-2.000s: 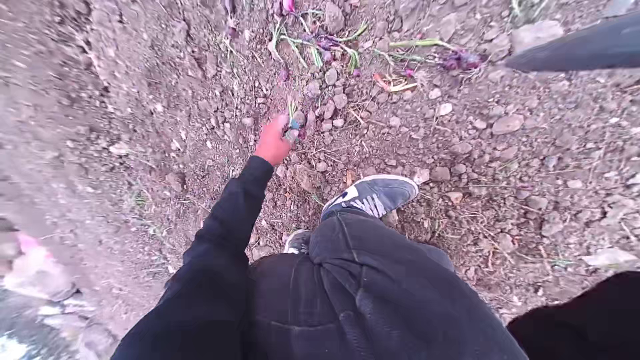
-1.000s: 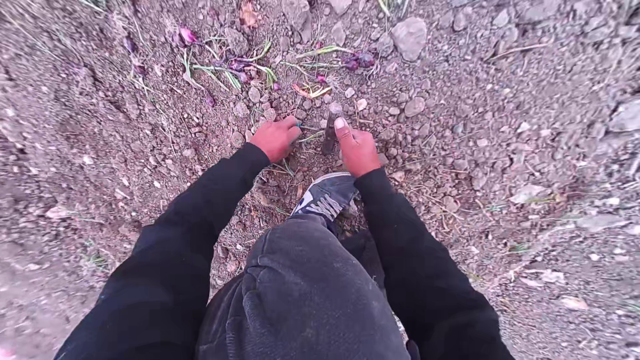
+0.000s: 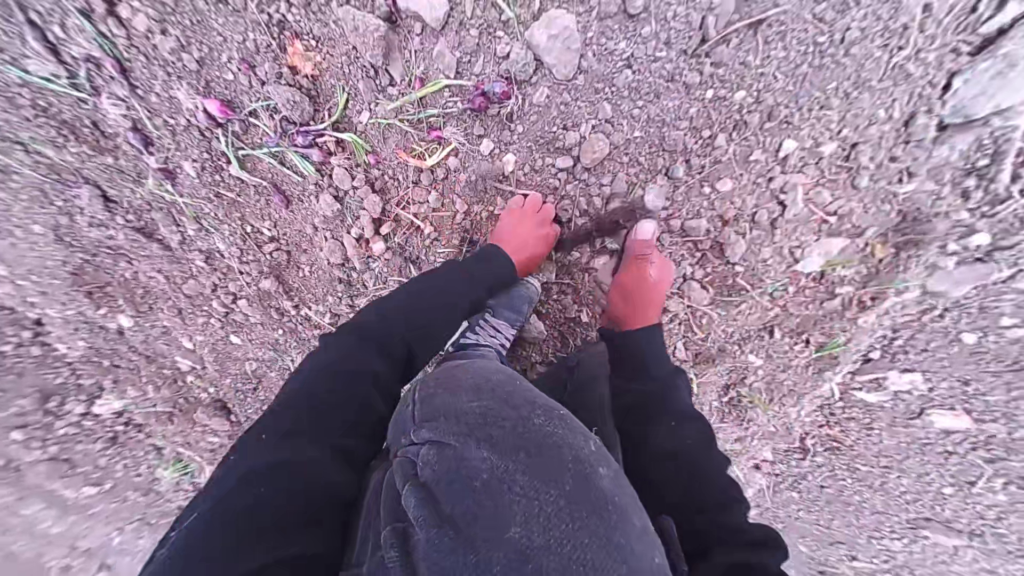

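Note:
My left hand (image 3: 526,233) is low over the stony soil, fingers curled, just beyond the toe of my shoe (image 3: 498,320); what lies under its fingers is hidden. To its right, my right hand (image 3: 639,276) is closed with the thumb on top, against a dark, soil-covered tool or piece (image 3: 600,227) that stretches between the two hands. Its exact kind cannot be told. Red onions with green leaves (image 3: 308,148) lie on the ground at the upper left, and a small cluster of purple onion bulbs (image 3: 490,94) lies above the hands.
Loose soil with many small stones surrounds the hands. A large pale stone (image 3: 554,43) sits at the top, and a bigger flat rock (image 3: 986,90) at the right edge. An orange-brown scrap (image 3: 302,58) lies at the upper left. My knee fills the lower middle.
My right hand has come in beside the left since two seconds ago. Over the last second the hands have moved a little apart, and the dark piece now lies more sideways. The view has shifted.

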